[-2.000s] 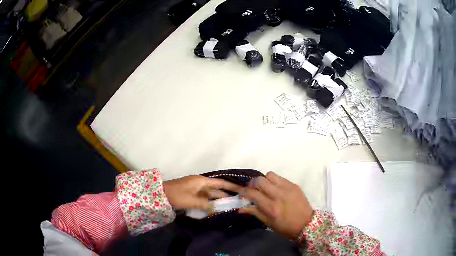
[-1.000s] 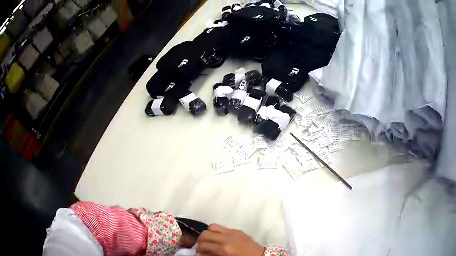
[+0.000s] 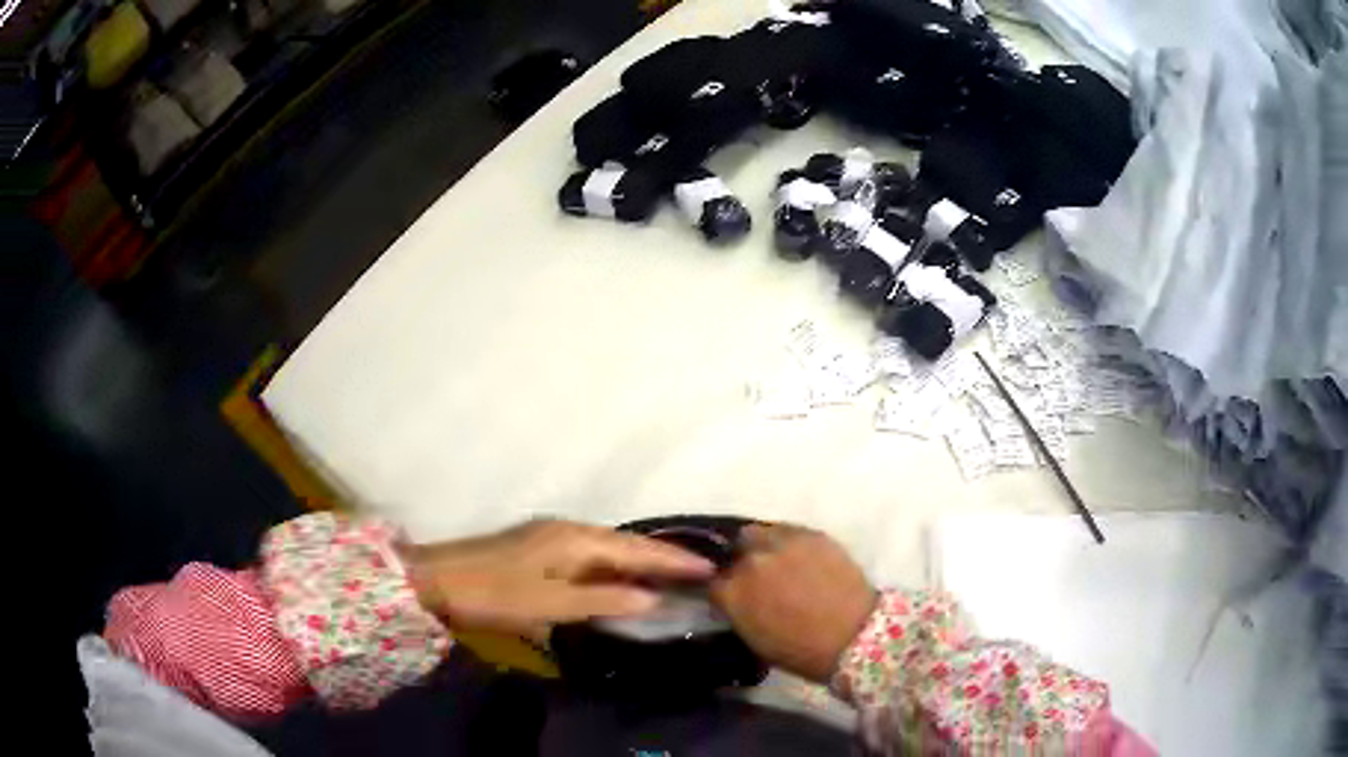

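An open black bag [image 3: 651, 669] lies at the table's near edge against the dark apron. Crumpled white paper [image 3: 665, 618] shows in its opening. My left hand [image 3: 555, 574] lies over the opening from the left, fingers stretched and blurred; whether it grips anything is unclear. My right hand [image 3: 798, 599] is at the bag's right side with bent fingers on its rim. The fingertips of both hands are close together, partly hiding the paper and the rim.
Black bags [image 3: 858, 89] are heaped at the back. Banded black bundles [image 3: 887, 252] lie before them. Small printed packets [image 3: 961, 399] and a dark thin rod [image 3: 1042, 451] lie mid-table. White flat sheets [image 3: 1124, 621] lie at right, a paper pile [image 3: 1227, 192] behind.
The view tipped up and away, then came back down to the bag. Both hands are fully in view again at the bag's opening, and my left hand's fingers are straighter.
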